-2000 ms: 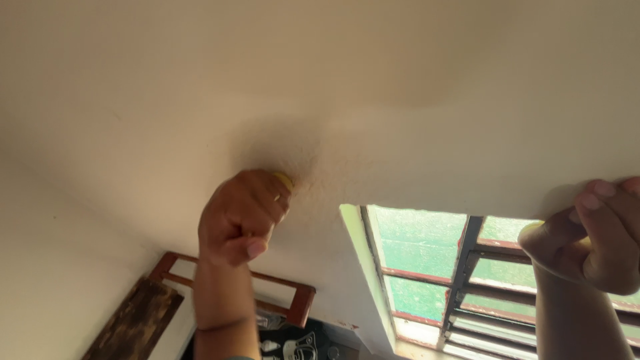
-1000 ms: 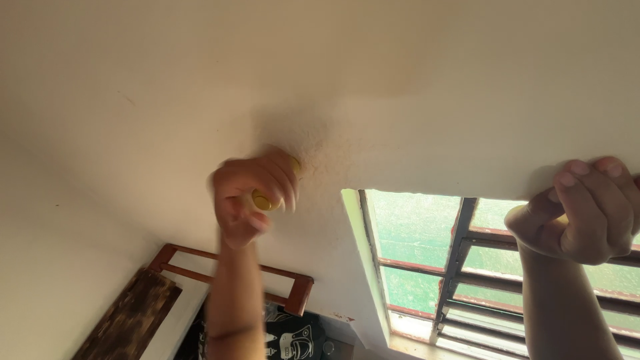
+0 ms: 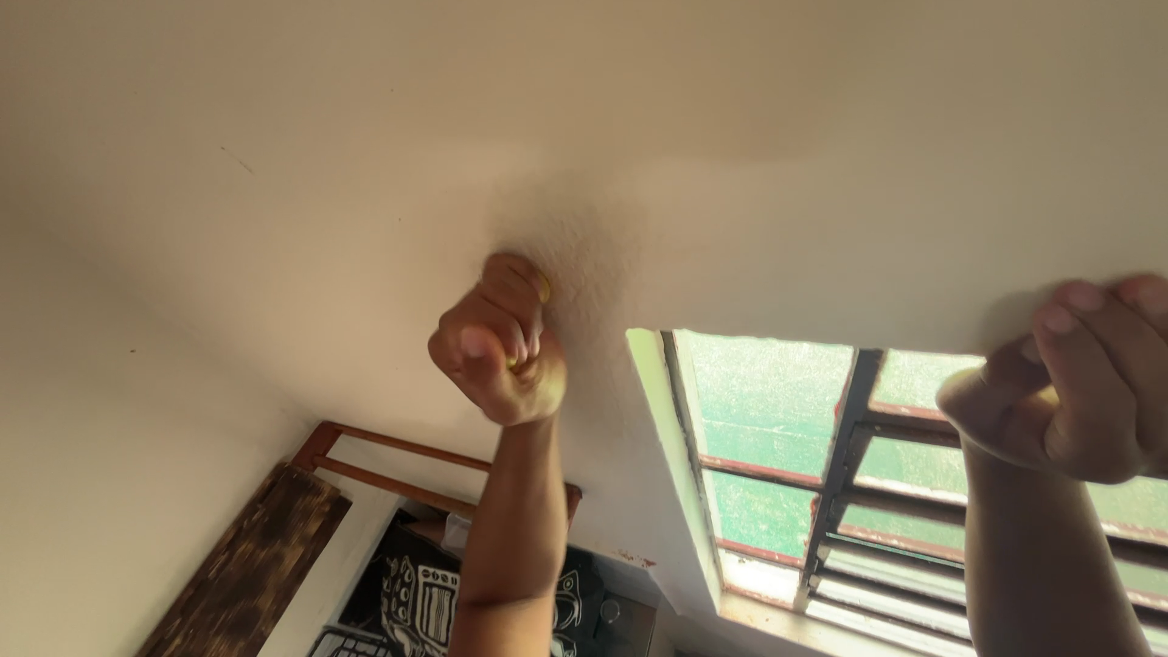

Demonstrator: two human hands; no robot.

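My left hand (image 3: 502, 338) is raised to the pale painted wall (image 3: 383, 210), left of the window. Its fingers are curled round a small yellow object (image 3: 545, 288), mostly hidden, whose edge shows at the fingertips. A rough, textured patch (image 3: 579, 246) of the wall lies just beside those fingers. On the right, my right hand (image 3: 1086, 392) is raised with bent fingers at the wall above the window's upper edge. Whether it holds anything is hidden.
A louvred window (image 3: 766, 438) with greenish panes fills the lower right. At lower left are a reddish-brown wooden rack (image 3: 401, 447) and a dark mottled wooden board (image 3: 246, 557). Below my left forearm lies a black surface with white drawings (image 3: 420, 593).
My left hand has turned at the wrist, and the yellow object, plain to see a second ago, is now mostly covered by the fingers. The right hand stays near the window's top edge.
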